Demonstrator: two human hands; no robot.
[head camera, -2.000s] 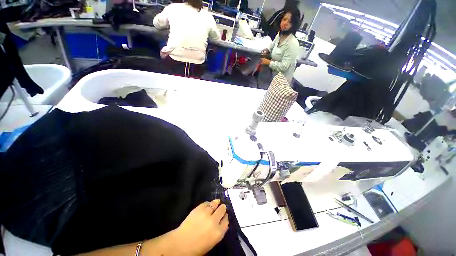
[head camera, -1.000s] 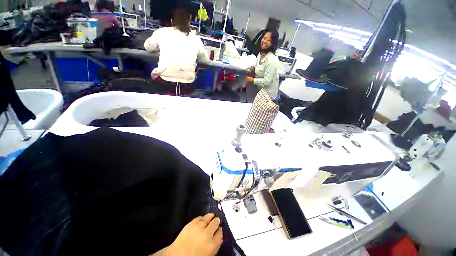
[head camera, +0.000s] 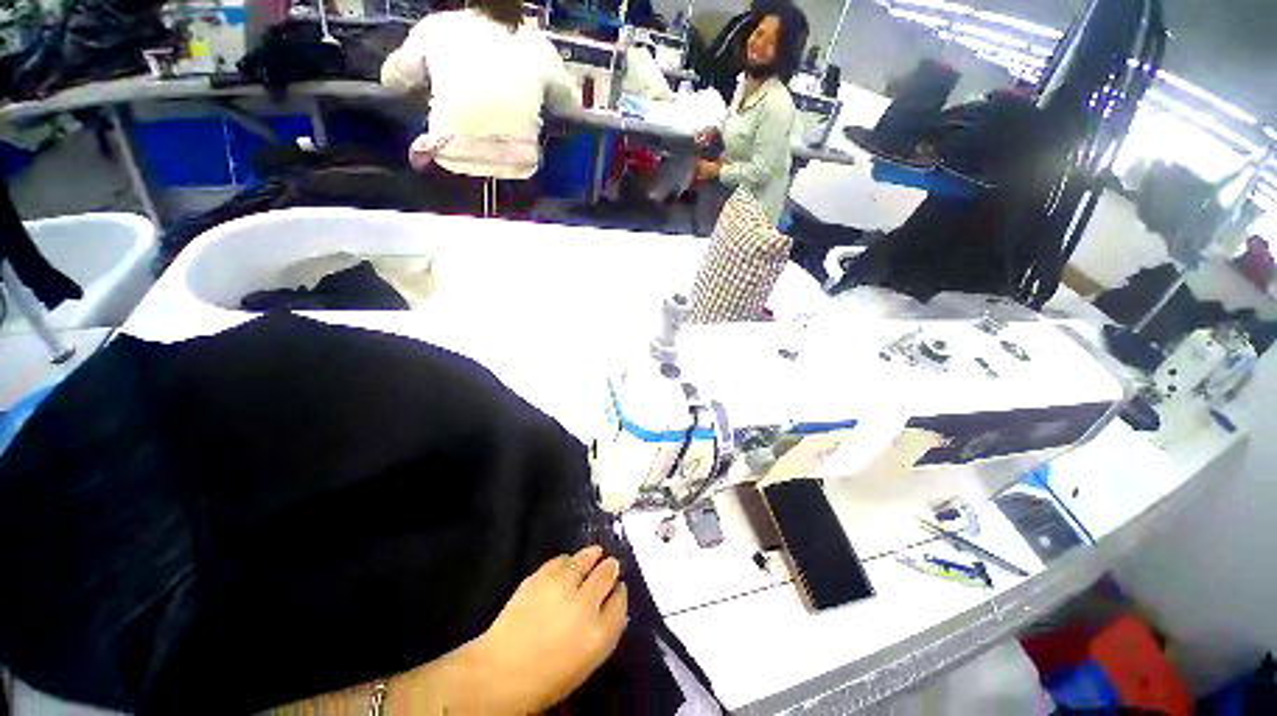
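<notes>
A large black garment piece (head camera: 336, 518) is spread to the left of the sewing machine head (head camera: 651, 445), its right edge beside the needle area. My left hand (head camera: 567, 623) lies on this cloth near its right edge, below the head, with its fingers bent and close together. The undersides of the fingers are hidden, so a grip cannot be told. The needle itself is not clearly visible. A narrow dark strip (head camera: 684, 664) runs down towards the table's front edge. My right hand is not in view.
A smartphone (head camera: 817, 543) lies below the machine arm (head camera: 896, 385), with snips (head camera: 948, 568) and a thin metal tool (head camera: 973, 543) to its right. A checked cushion (head camera: 738, 263) stands behind the machine. A white trough (head camera: 462, 235) holds dark cloth. Two people are beyond it.
The camera view has shifted, moving the whole scene in the picture. My left hand stays on the cloth near its right edge. The cloth shows no clear movement.
</notes>
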